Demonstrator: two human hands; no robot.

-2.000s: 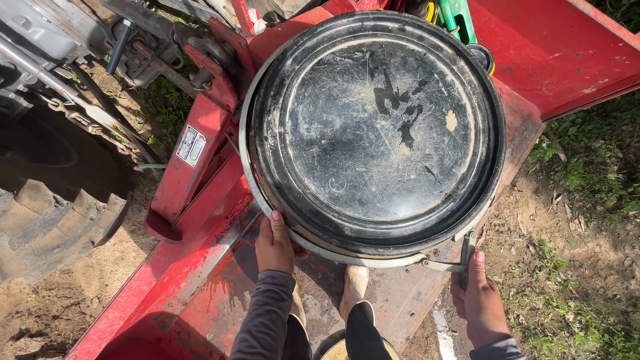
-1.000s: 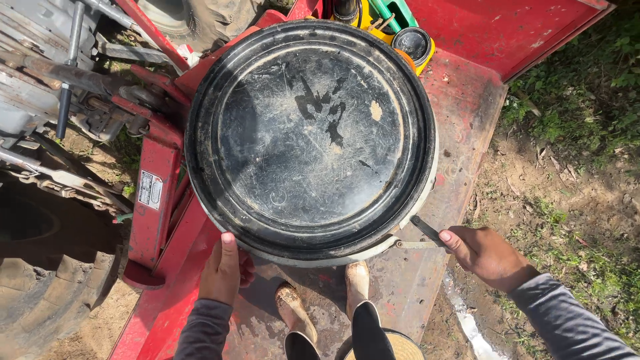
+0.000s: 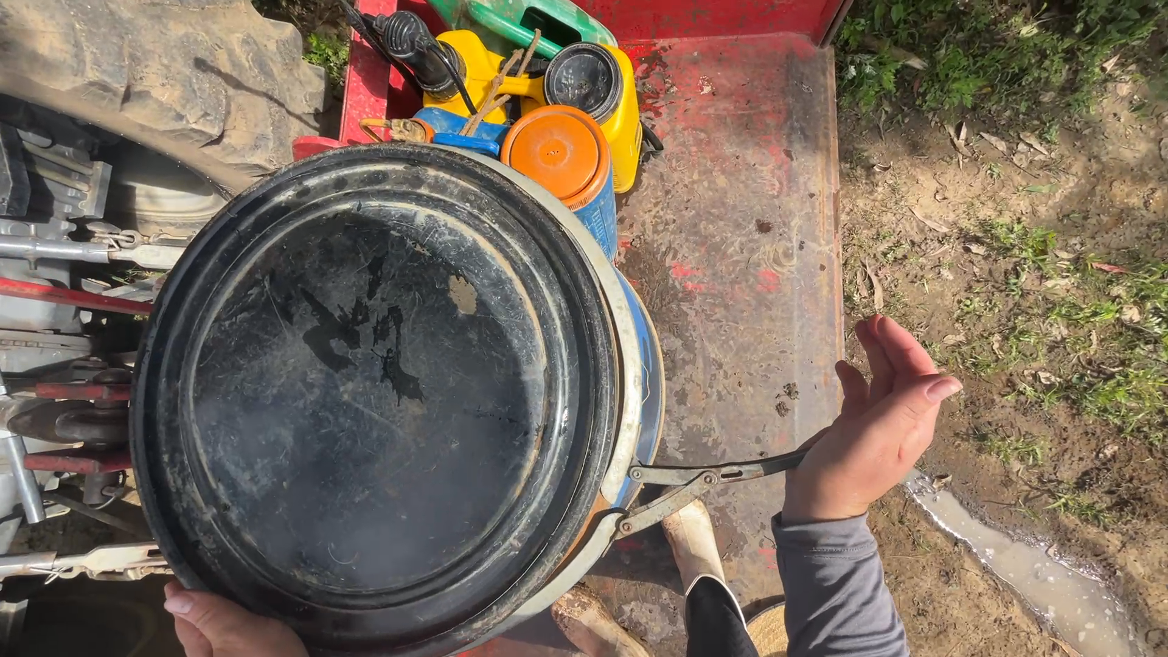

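A blue drum (image 3: 646, 365) stands under a scratched black lid (image 3: 365, 411) that bears dark wet patches. Around the lid's edge runs a grey metal clamp ring (image 3: 631, 392), whose lever latch (image 3: 712, 478) sticks out to the right, swung away from the drum. My right hand (image 3: 867, 429) is at the far end of the lever, the lever's tip against the palm side near the wrist, fingers raised and loosely spread; how firmly it bears on the lever is hidden. At the lower left, my left hand (image 3: 228, 625) rests against the lid's rim, its fingers partly out of sight below.
Beyond the drum stand a blue container with an orange cap (image 3: 558, 153), a yellow jug (image 3: 622, 119) and a green can (image 3: 520, 23). All are on a red metal platform (image 3: 739, 228). Tractor linkage and a large tyre (image 3: 164, 73) lie left. My boots are below; muddy ground lies right.
The lever has swung outward, away from the drum. My right hand has gone from gripping its handle to spread fingers. The ring now stands off the lid at the right. The view has shifted and come closer.
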